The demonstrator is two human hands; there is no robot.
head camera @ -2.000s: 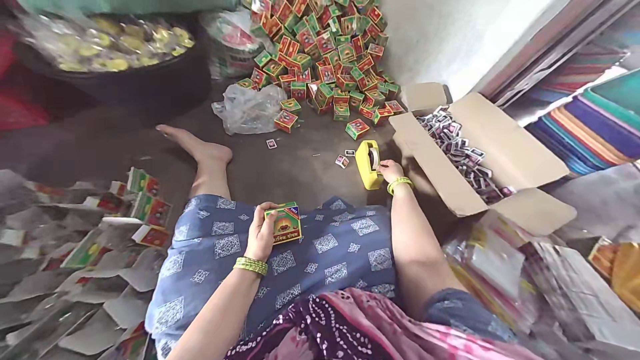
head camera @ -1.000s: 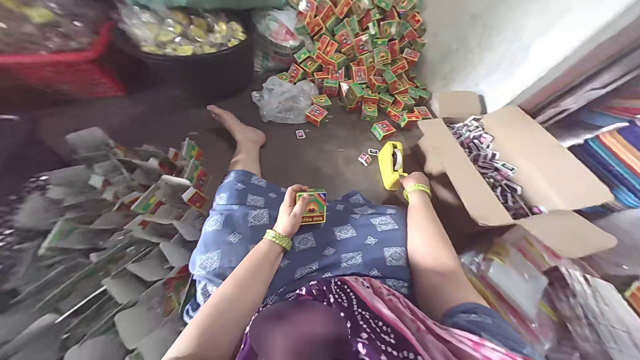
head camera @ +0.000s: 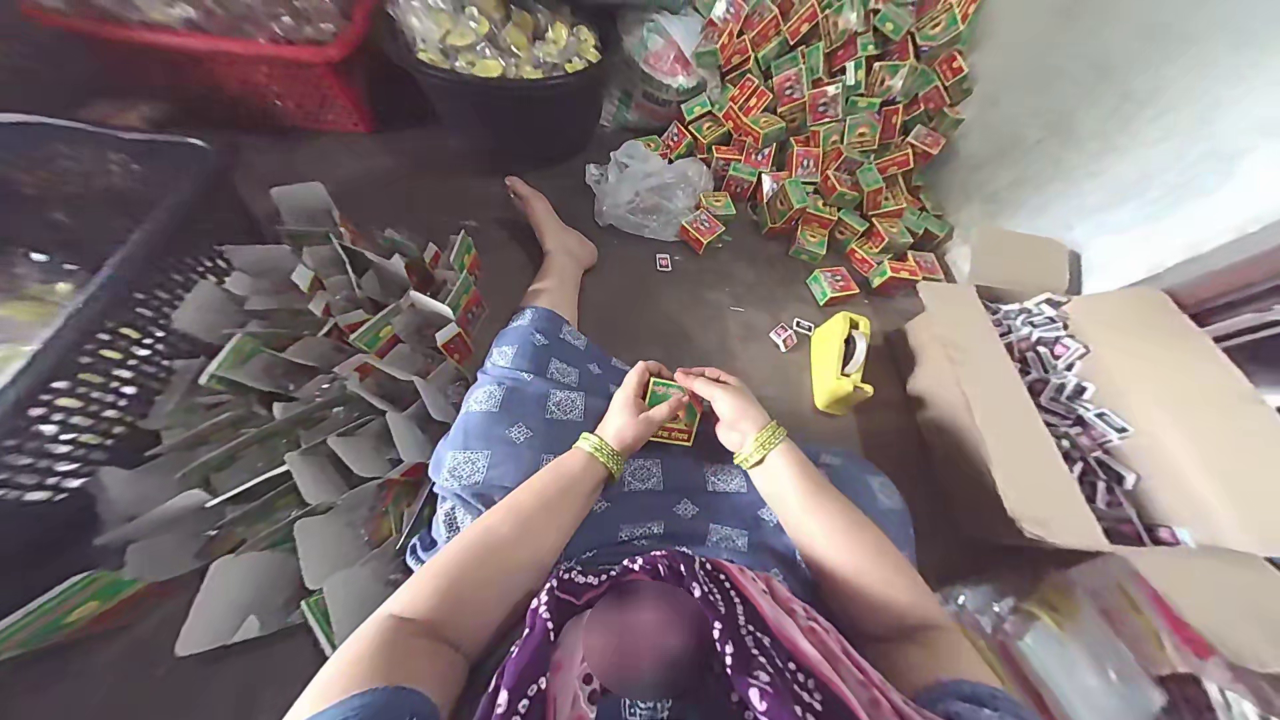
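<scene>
A small green, red and yellow printed carton [head camera: 673, 412] rests upright between my hands above the blue patterned cloth on my lap [head camera: 640, 475]. My left hand [head camera: 632, 408] grips its left side, the thumb across its face. At the carton's upper right edge, the fingers of my right hand [head camera: 727, 402] touch it; whether they hold a piece of tape cannot be seen. Right of my hands, a yellow tape dispenser [head camera: 840, 362] with a white roll stands on the floor. Two small dark-edged packets [head camera: 783, 337] lie beside it.
A heap of closed printed cartons [head camera: 830, 130] lies ahead, beside a clear plastic bag [head camera: 650, 190]. Open cartons [head camera: 340, 400] crowd the left, near a black plastic crate [head camera: 100, 270]. An open cardboard box [head camera: 980, 420] of small packets stands right. Behind are a black tub [head camera: 510, 110] and red basket [head camera: 230, 75].
My right hand has left the tape dispenser and come left to the carton, which my left hand still holds. The view has shifted toward the left.
</scene>
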